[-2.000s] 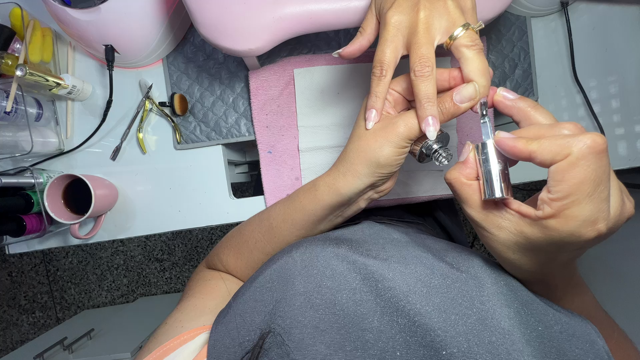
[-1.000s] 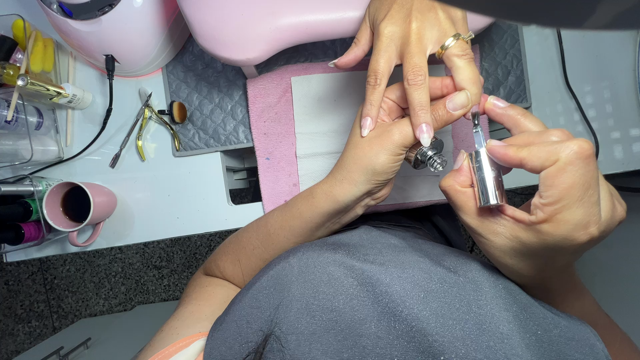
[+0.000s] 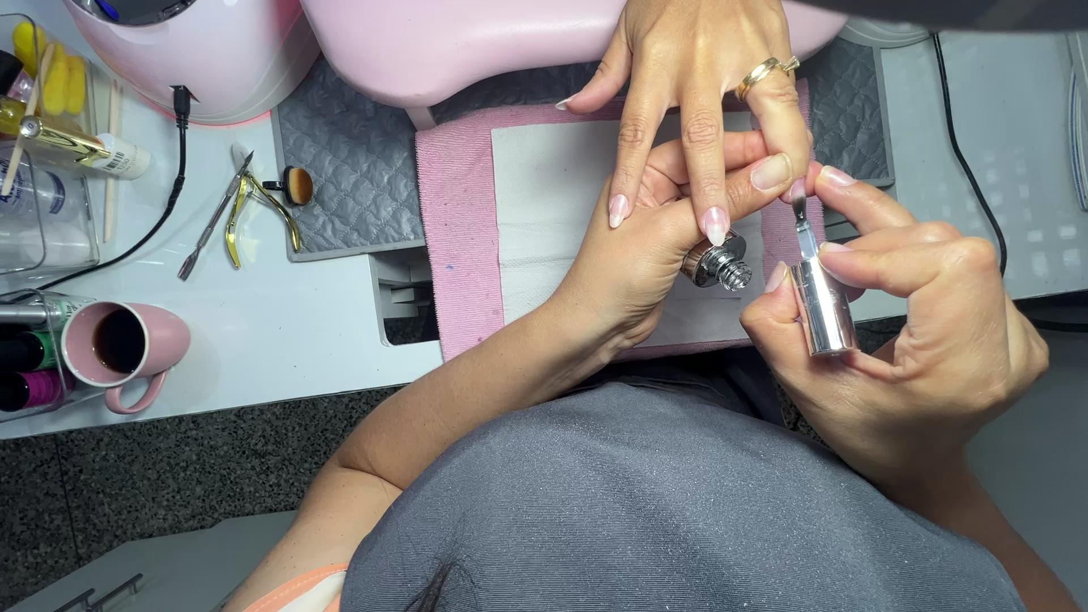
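Observation:
My left hand (image 3: 646,229) holds the ringed finger of another person's hand (image 3: 705,68) between thumb and fingers. It also holds an uncapped silver nail polish bottle (image 3: 716,262), its threaded neck pointing to the lower right. My right hand (image 3: 918,314) grips the silver cap (image 3: 823,308) of the polish brush. The brush tip (image 3: 799,204) is at the nail of the held finger, and my right fingertips are against that finger's end. Two other fingers of the person's hand lie over my left hand, their nails pale pink with white tips.
A paper towel (image 3: 535,195) lies on a pink towel (image 3: 459,255) under the hands. On the left are a pink mug (image 3: 157,340) of dark liquid, cuticle nippers (image 3: 236,221), a metal cuticle pusher (image 3: 212,221), a small brush (image 3: 297,185), a nail lamp (image 3: 212,51) and a black cable (image 3: 174,191). A pink armrest (image 3: 476,42) stands behind.
The brush in my right hand has shifted slightly to the left at the held fingertip. My left hand keeps its hold on the finger and the bottle.

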